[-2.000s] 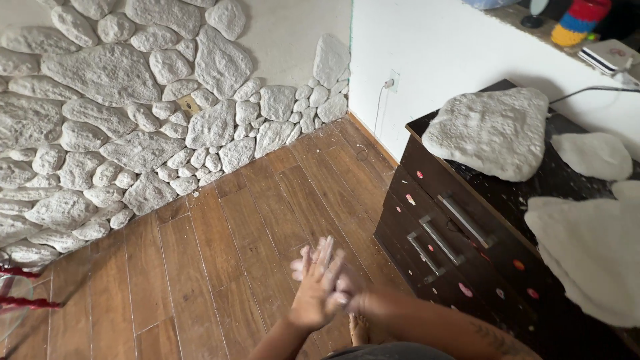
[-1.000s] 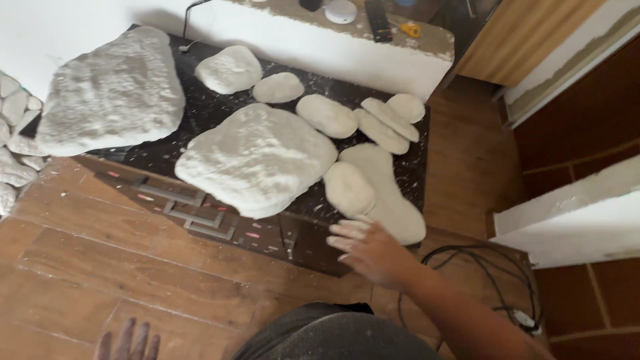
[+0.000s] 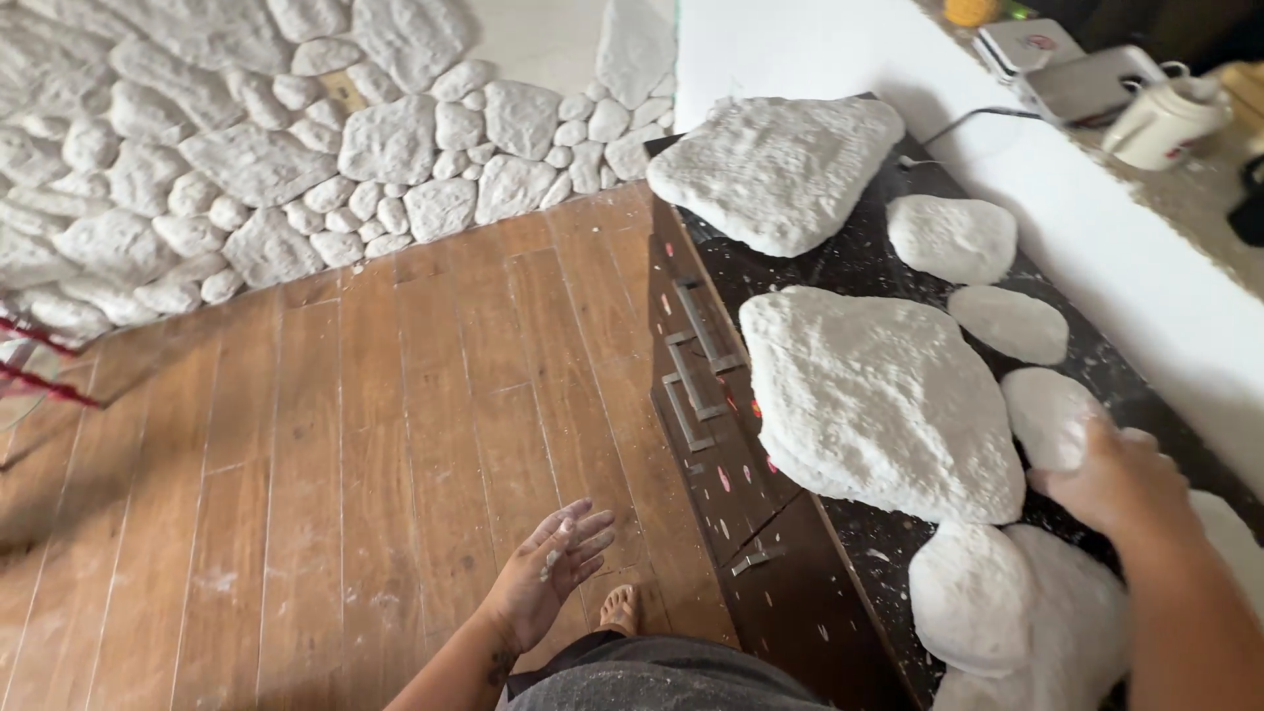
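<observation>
My right hand reaches over the dark dresser top, its fingers on the near edge of a rounded white stone piece; whether they grip it I cannot tell. A large rough white stone piece lies just left of that, and another large one sits at the dresser's far end. Smaller white pieces line the wall side. Nearer my body, a rounded piece overlaps a longer one. My left hand hangs over the floor, fingers apart, holding nothing.
The dark dresser has metal handles and stickers. White stones cover the wall beyond the wooden floor. A ledge at right bears a cream mug and electronic devices with a cable. My bare foot is below.
The view has swung from the dresser's other end back toward the stone wall. My hands, together two seconds ago, are now apart, with the right one at a rounded piece.
</observation>
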